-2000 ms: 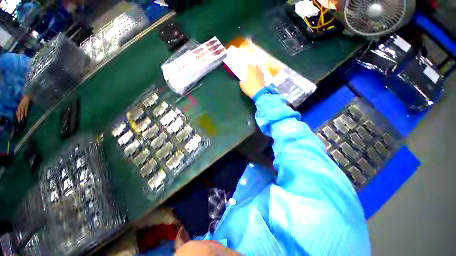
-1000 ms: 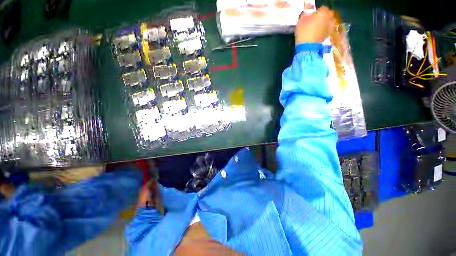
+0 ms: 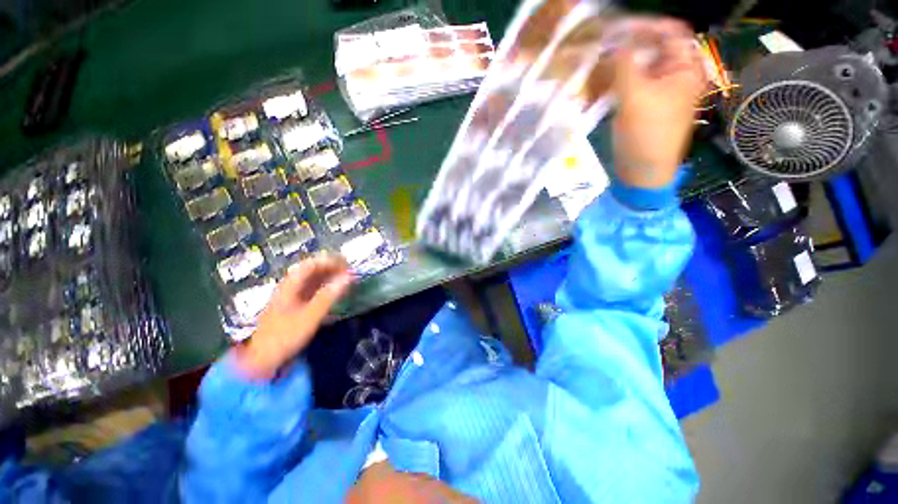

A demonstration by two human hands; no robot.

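My right hand (image 3: 655,98), somewhat blurred, is raised at the upper right and holds the top of a long white backing sheet with rows of copper patches (image 3: 502,138). The sheet hangs at a slant over the mat and is motion-blurred. My left hand (image 3: 300,305) is over the near edge of the clear blister tray, fingers slightly curled; nothing shows in it. The tray holds three columns of circuit boards (image 3: 281,212) with silver cans. A yellow strip (image 3: 223,148) lies on the tray.
A bagged sticker sheet pack (image 3: 409,64) lies at the back. Tweezers (image 3: 399,124) lie on the green mat near it. Stacked trays (image 3: 74,276) stand at left. A grey fan (image 3: 793,128) is at right. Bagged dark items (image 3: 763,246) lie below the bench's right side.
My right hand has lifted a patch sheet off the bench and swung it up. My left hand has come up from below the bench edge to the tray. The view has shifted.
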